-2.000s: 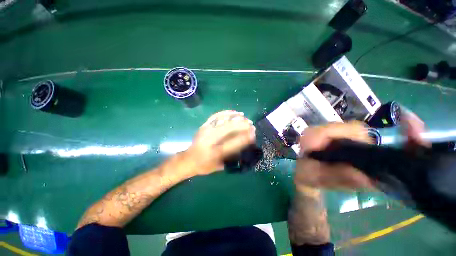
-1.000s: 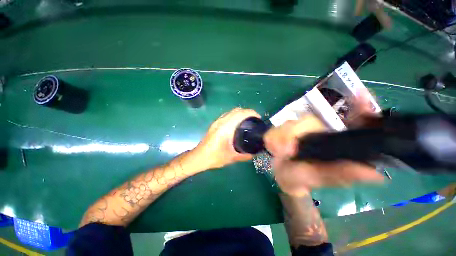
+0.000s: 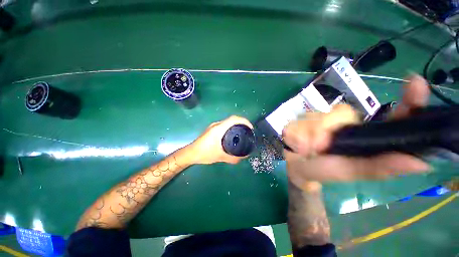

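My left hand is wrapped around an upright black cylindrical housing, its dark recessed round end facing up. My right hand grips a long black electric screwdriver, blurred, its rear reaching the right edge. The screwdriver's thin tip is near the loose screw pile, to the right of the housing and apart from it. The white screw feeder stands at an angle behind my right hand, which partly hides it.
One black unit stands upright at the centre back, pale-ringed end up. Another lies at the left. Two dark cylinders lie behind the feeder. A black cable runs at the right. A blue bin is at the lower left.
The screwdriver has drawn back right from the housing, whose open end now shows. My left hand has shifted slightly left. The cylinders behind the feeder have changed position.
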